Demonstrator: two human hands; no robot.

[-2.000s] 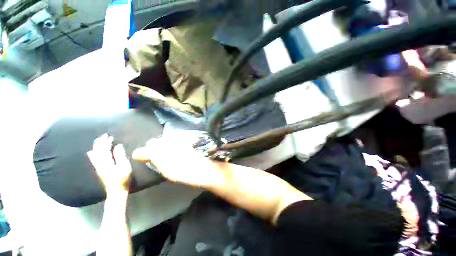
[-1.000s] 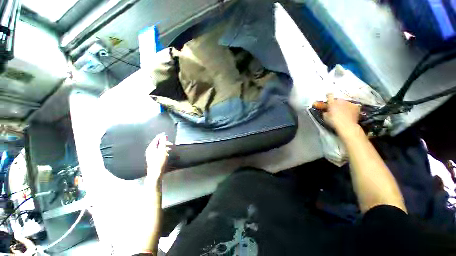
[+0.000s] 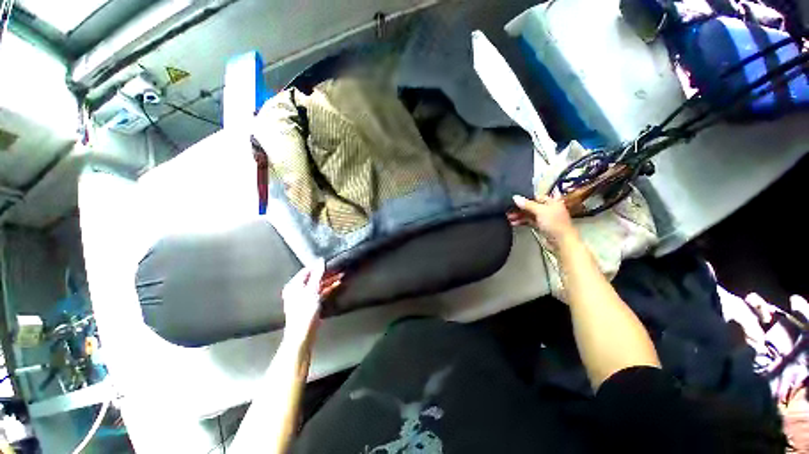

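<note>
The denim jacket lies over the far side of the padded pressing arm, with its brown-olive lining up. My left hand holds the near edge of the jacket at its left corner. My right hand is at the right end of the same edge, fingers at the cloth; they look closed on it. The near edge is slightly raised along the pressing arm. The iron is hard to make out among dark cords at right.
A crumpled off-white cloth lies under the cords at right. The white pressing table runs under the pressing arm. A blue bundle is at the upper right. Dark garments and pink-white patterned cloth are at lower right.
My right hand has let go of the iron's handle and moved left to the jacket's edge. My left hand has taken the other end. The edge has come up off the pressing arm's front.
</note>
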